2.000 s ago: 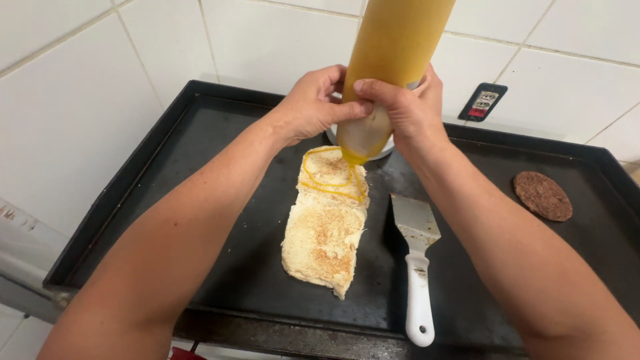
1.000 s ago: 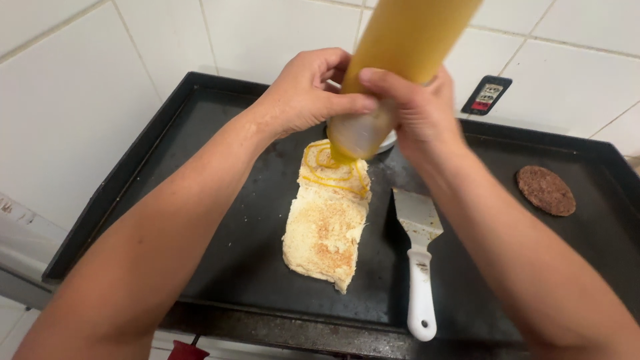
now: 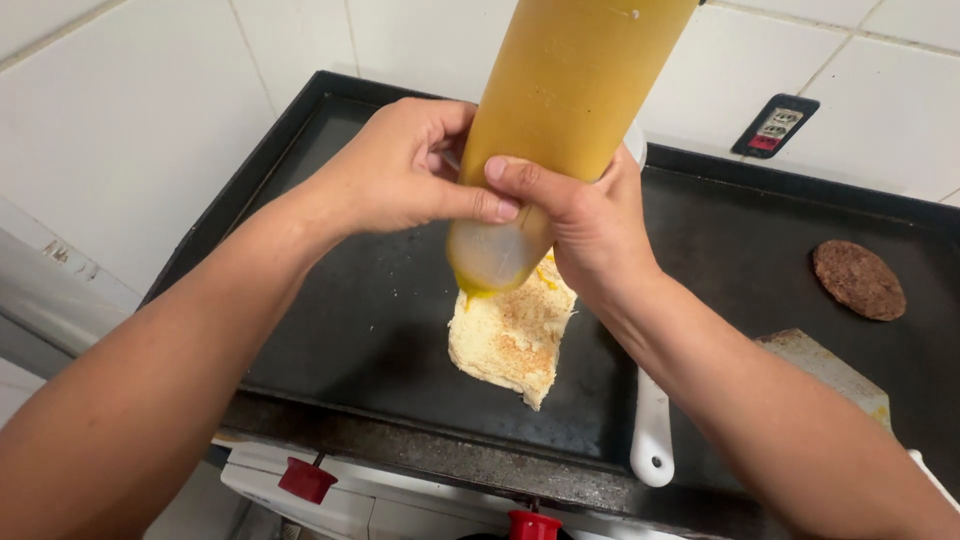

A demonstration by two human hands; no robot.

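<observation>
A large squeeze bottle of yellow sauce [image 3: 570, 90] is tilted nozzle-down over an opened bread bun [image 3: 510, 337] on a black griddle [image 3: 330, 322]. Both hands grip it: my left hand [image 3: 412, 169] from the left, my right hand [image 3: 592, 217] from the right, thumbs meeting in front. Yellow sauce shows at the nozzle, by the bun's left edge; the bottle and my right hand hide the bun's far half. The white handle of a spatula [image 3: 652, 442] lies right of the bun, partly under my right forearm. A browned meat patty [image 3: 859, 280] rests farther right.
A metal scraper blade [image 3: 832, 375] shows beyond my right forearm. Red knobs [image 3: 307, 480] stick out below the griddle's front edge. A black wall outlet [image 3: 776, 126] is on the white tiles behind. A white round container [image 3: 636, 146] is partly hidden behind the bottle.
The bottle's nozzle has moved from the bun's far half toward its near half, both hands staying on the bottle. The view has shifted.
</observation>
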